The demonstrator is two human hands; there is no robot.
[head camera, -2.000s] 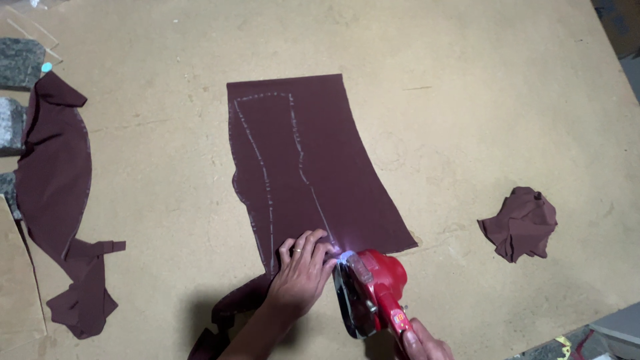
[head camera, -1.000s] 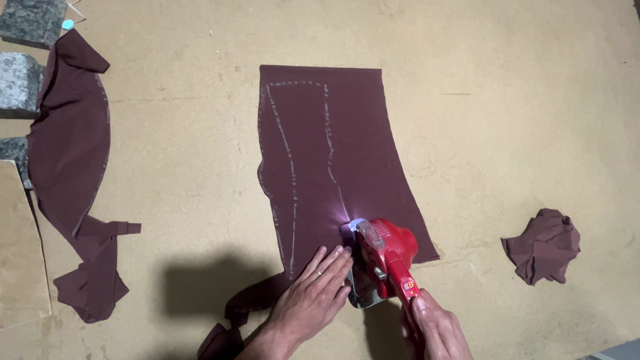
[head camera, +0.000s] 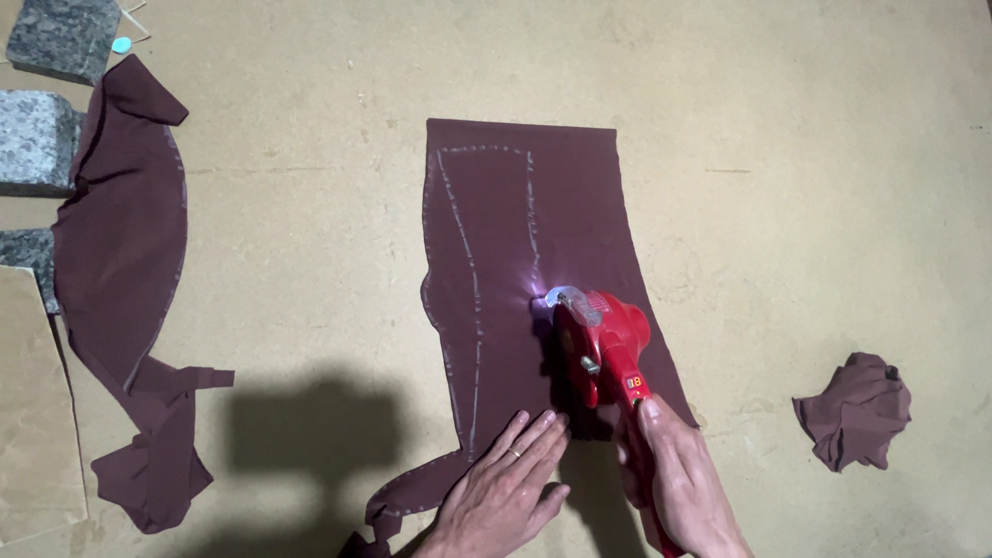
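A maroon fabric piece point(head camera: 573, 201) with chalk outlines lies at the middle of the table. My right hand point(head camera: 682, 480) grips the handle of a red electric rotary fabric cutter point(head camera: 612, 341). The cutter's lit front end stands on the fabric at the lower end of the visible right chalk line, throwing a purplish glow ahead of it. Flat on the fabric's lower edge, left of the cutter, rests my left hand point(head camera: 504, 496), fingers slightly apart and a ring on one. A narrow maroon strip point(head camera: 415, 484) trails out to the left of that hand. The blade is hidden.
At left, cut maroon fabric point(head camera: 128, 209) lies against several granite blocks point(head camera: 35, 139), with brown paper point(head camera: 35, 411) below them. A turquoise disc point(head camera: 122, 45) is near the top block. Crumpled maroon fabric point(head camera: 856, 411) lies on the right of the table point(head camera: 775, 232).
The cutter has advanced up along the right chalk line from near the fabric's bottom edge. My left hand, beside the cutter's front two seconds ago, now lies below it. The view has shifted.
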